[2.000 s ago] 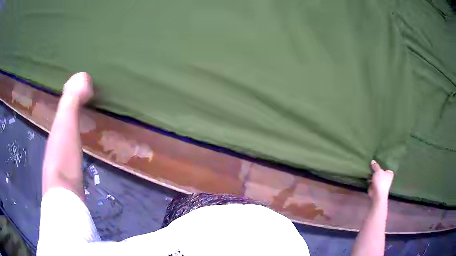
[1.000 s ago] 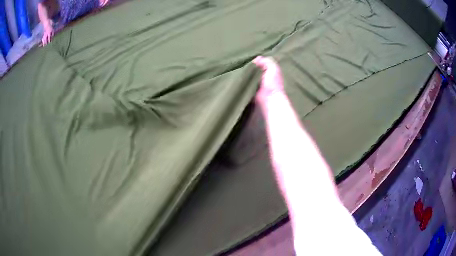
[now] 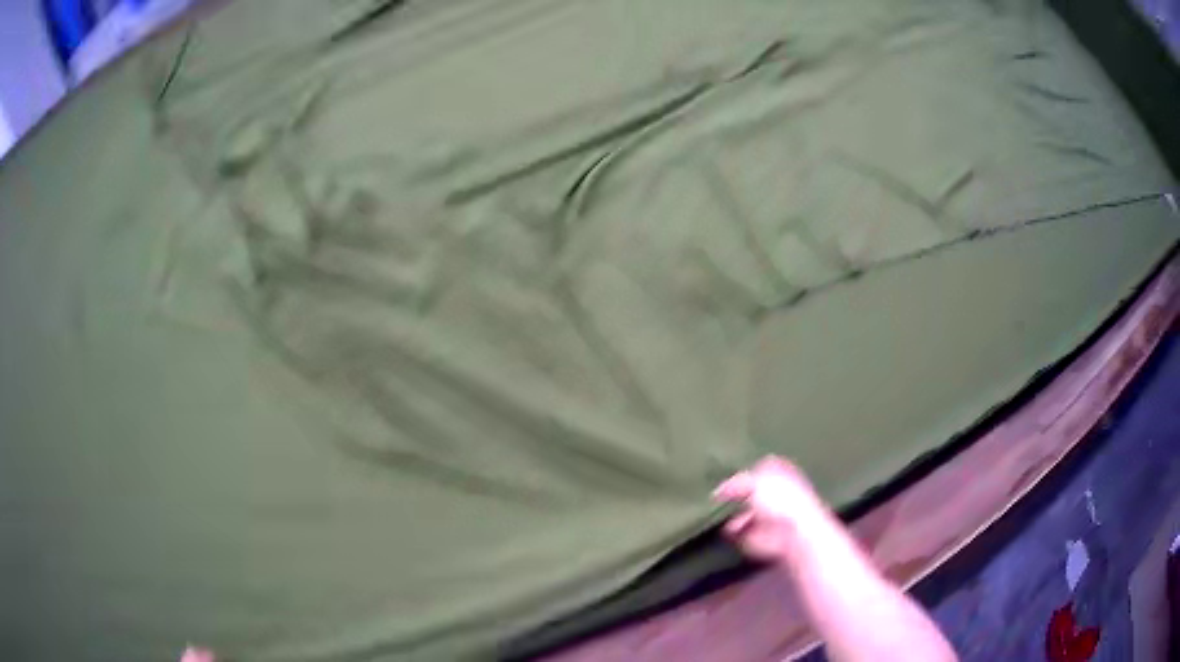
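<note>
A wide green fabric ply (image 3: 324, 543) covers most of the view, wrinkled in the middle and smoother at the lower left. My right hand (image 3: 773, 508) pinches its near edge at the lower centre, just above the table's edge strip. Folds fan up and left from my fingers. A flat green stack of plies (image 3: 932, 349) shows to the right, beyond the loose ply's edge line. Only a fingertip-sized part of my left hand (image 3: 197, 656) shows at the bottom edge, cut off; its grip is hidden.
The worn brown table edge (image 3: 932, 524) curves along the lower right. Beyond it is a grey floor (image 3: 1009, 597) with white scraps and a red piece (image 3: 1071, 634). Darker green fabric (image 3: 1128, 78) stands at the upper right. Blue shapes show at the upper left.
My right hand has come down from mid-table to the near edge with the fabric, and the raised fold now lies lower. The other person's hand at the upper left is out of view.
</note>
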